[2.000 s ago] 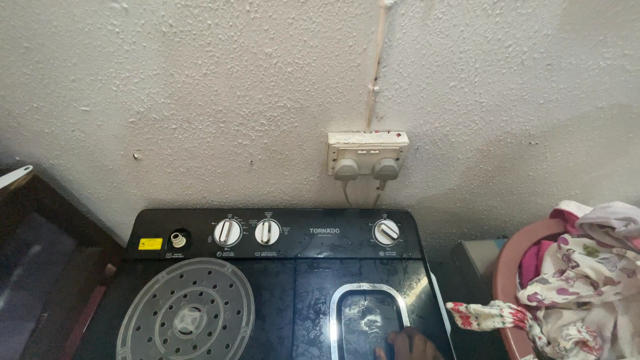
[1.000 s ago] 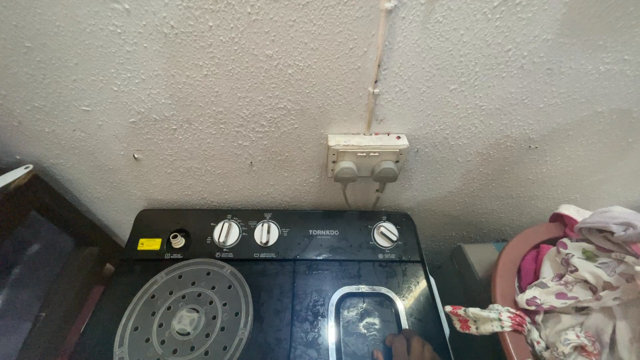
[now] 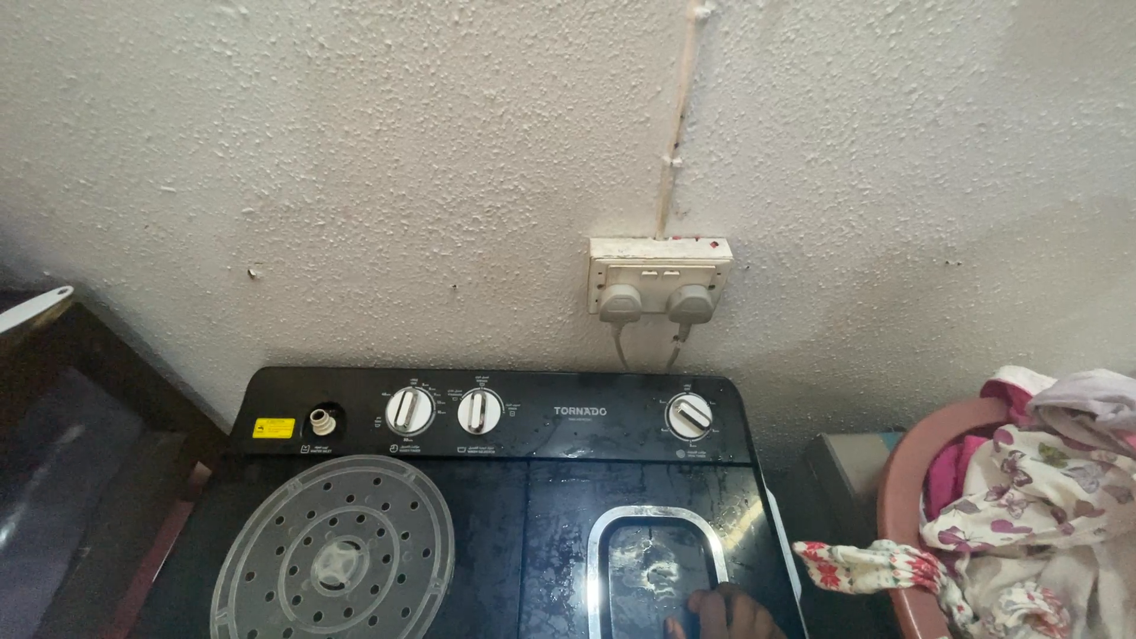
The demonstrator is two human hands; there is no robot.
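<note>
My right hand [image 3: 728, 614] rests at the bottom edge, its curled fingers on the lower right of the silver-framed window [image 3: 657, 568] in the black lid of a Tornado twin-tub washing machine [image 3: 568, 435]; nothing shows in its fingers, and part of it is cut off by the frame. My left hand is out of view. A round clear plastic disc with holes [image 3: 342, 559] lies on the left lid. Along the back panel are a left dial [image 3: 409, 410], a middle dial [image 3: 479, 411] and a right dial [image 3: 690, 416]. Water drops wet the right lid.
A pink plastic basin [image 3: 896, 497] heaped with clothes [image 3: 1021, 488] stands at the right, a patterned cloth end [image 3: 852, 566] hanging over its rim. A double wall socket [image 3: 658, 275] holds two plugs with cables running down behind the machine. Dark furniture [image 3: 80, 399] stands at the left.
</note>
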